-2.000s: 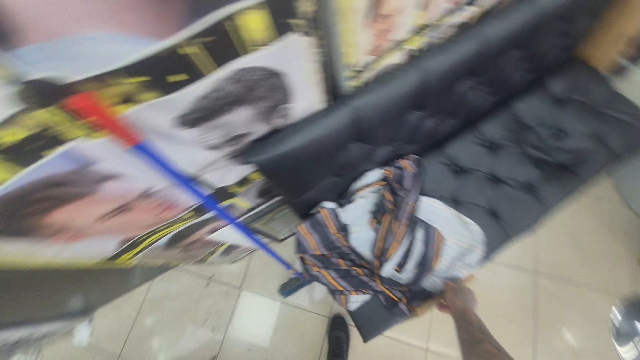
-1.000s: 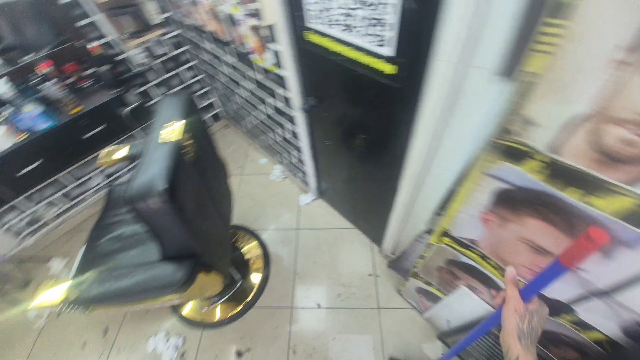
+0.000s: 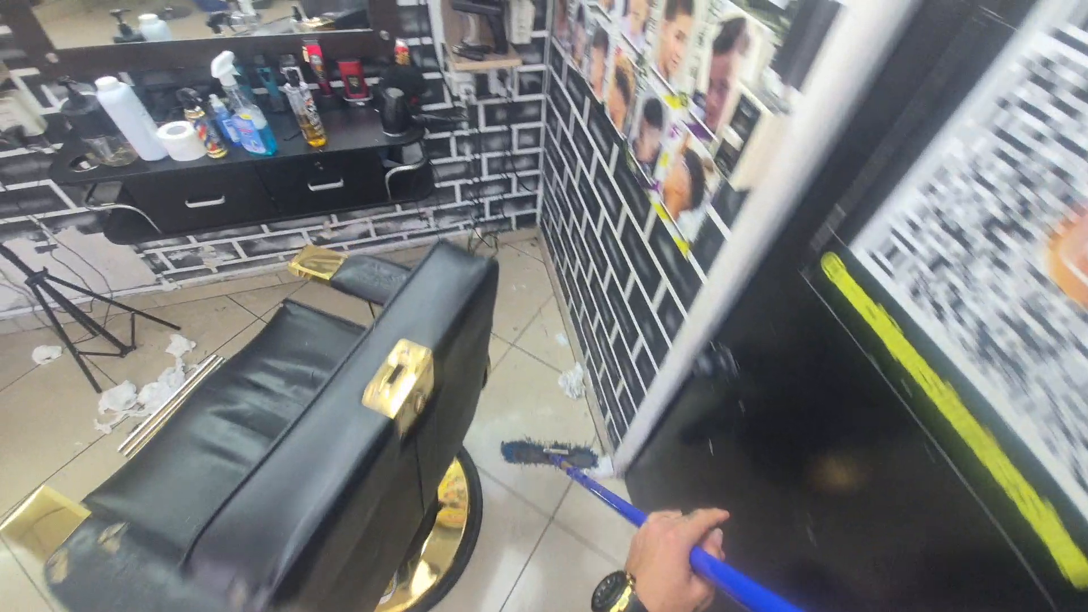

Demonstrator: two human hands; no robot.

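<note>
My left hand, with a dark and gold watch at the wrist, is closed around the blue pole of a floor broom at lower right. The pole slants down and away to a dark bristled broom head, which is at the floor tiles between the barber chair's round base and the wall corner. A crumpled white tissue lies beyond the head, by the wall. My right hand is out of view, as is the upper end of the pole.
A black barber chair with gold fittings fills the lower left. White tissue scraps and a black tripod are beyond it. A black counter holds bottles and clippers. At right stands a black door with a white frame.
The view has swung from the bench and striped cloth to the barber chair. One second ago the pole's red end showed before the posters; now the broom head shows at the floor.
</note>
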